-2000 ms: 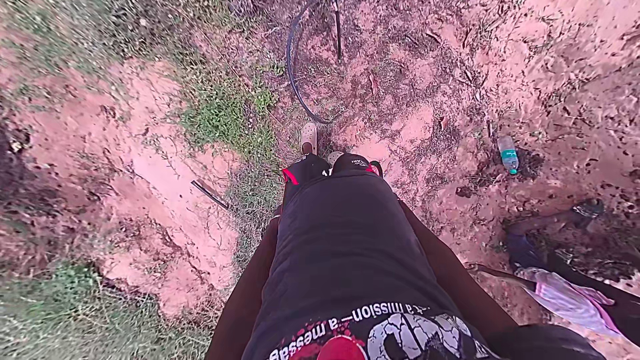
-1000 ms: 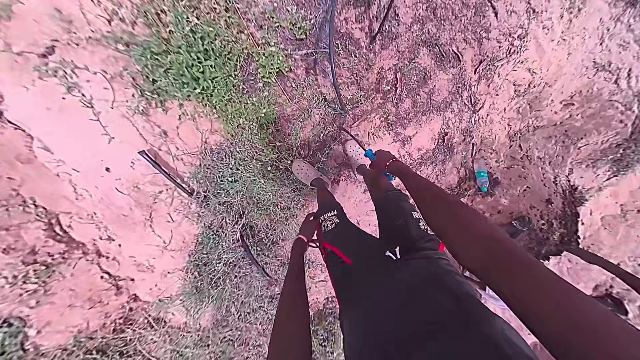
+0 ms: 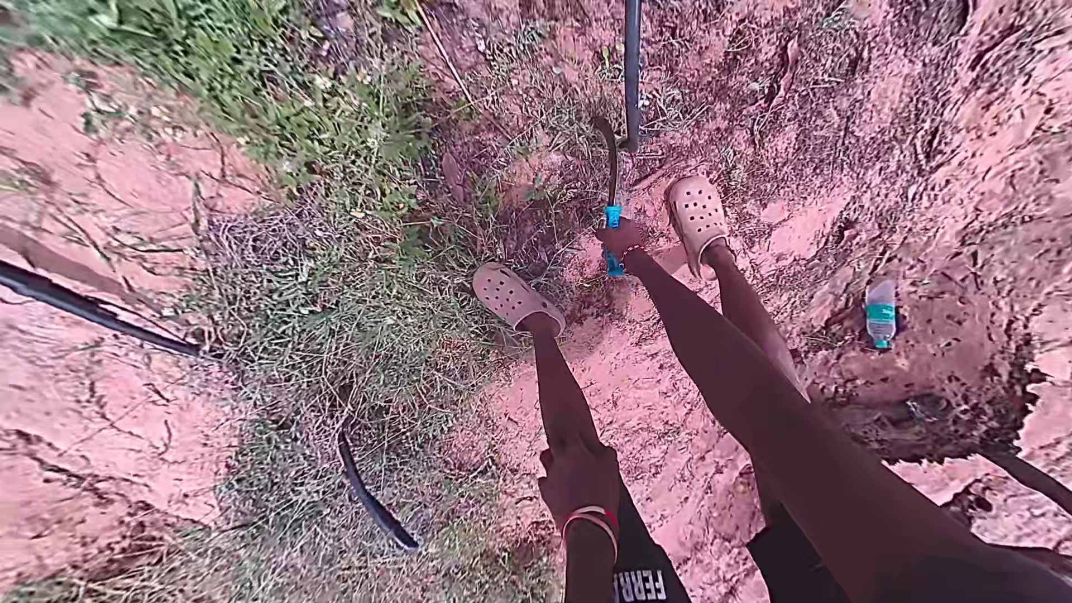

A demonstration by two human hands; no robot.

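My right hand (image 3: 621,238) is closed around the blue handle of a sickle (image 3: 614,216), held low in front of my feet. Its dark curved blade points away from me, and the tip is beside the lower end of a black pipe (image 3: 632,75). My left hand (image 3: 579,481), with bands at the wrist, rests on my left leg near the knee; its fingers are spread and I see no tool in it. Grass (image 3: 410,310) and pinkish soil lie around my perforated clogs (image 3: 512,295).
A plastic bottle (image 3: 881,314) lies on the soil at the right, near a dark hollow. A long black pipe (image 3: 100,311) crosses the left side, and a short black piece (image 3: 368,494) lies in the grass. Green weeds (image 3: 276,84) grow at upper left.
Two seconds ago neither hand showed. One second ago my right hand held the blue handle near my right leg; now it is lower, by the ground. The view has moved closer to the ground.
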